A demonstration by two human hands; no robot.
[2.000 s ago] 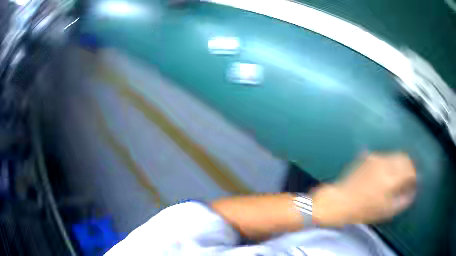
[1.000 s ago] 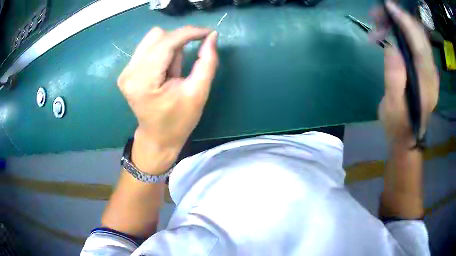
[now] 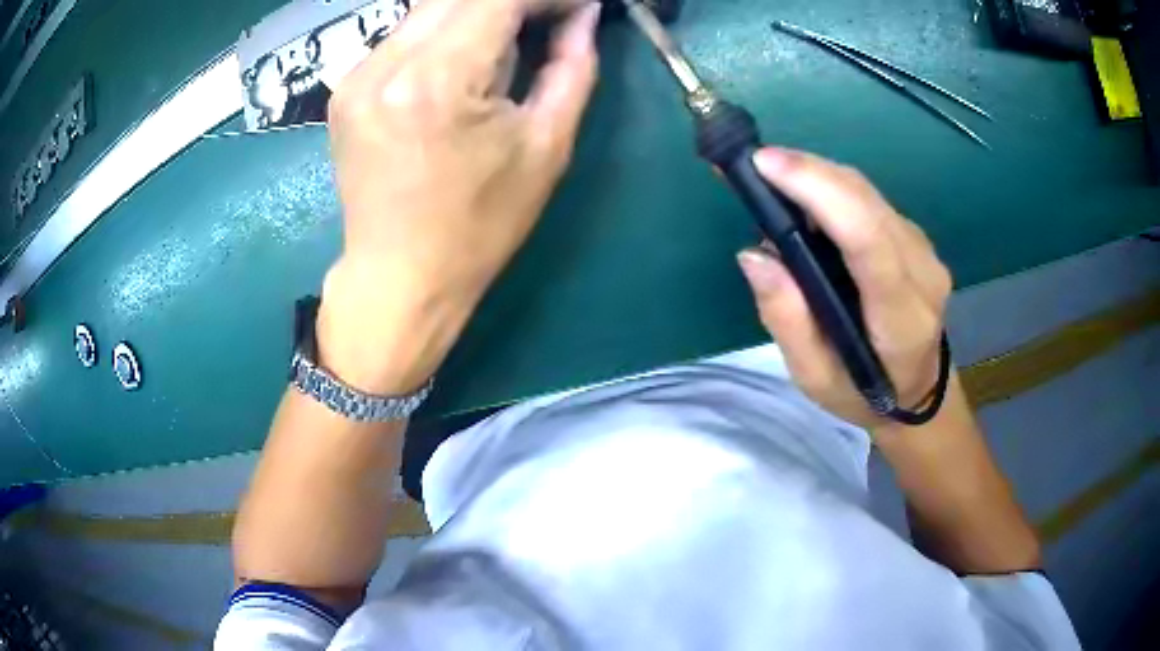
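Observation:
My right hand [image 3: 859, 286] holds the black soldering iron [image 3: 791, 235] like a pen. Its metal tip points up and left to the top edge, near my left fingertips. My left hand [image 3: 439, 191] is over the silver-white fixture [image 3: 286, 76], palm down, thumb and forefinger bent towards each other at the top edge. Whether a wire is between them cannot be told. The fixture's left part shows, with dark gaps and rounded shapes; my hand hides much of the rest. Dark parts show beside the iron's tip, cut off by the frame.
Tweezers [image 3: 887, 79] lie on the green bench [image 3: 611, 274] at the upper right. A black block with a yellow tag [image 3: 1116, 79] is at the far right. Two small round discs [image 3: 126, 365] lie at left. A metal rail [image 3: 140, 159] runs at upper left, with another fixture [image 3: 51, 150] beyond it.
The view has shifted. The right hand with the iron has moved left and inward, bringing the tip near the left fingertips. The left hand is now over the fixture, higher in the picture.

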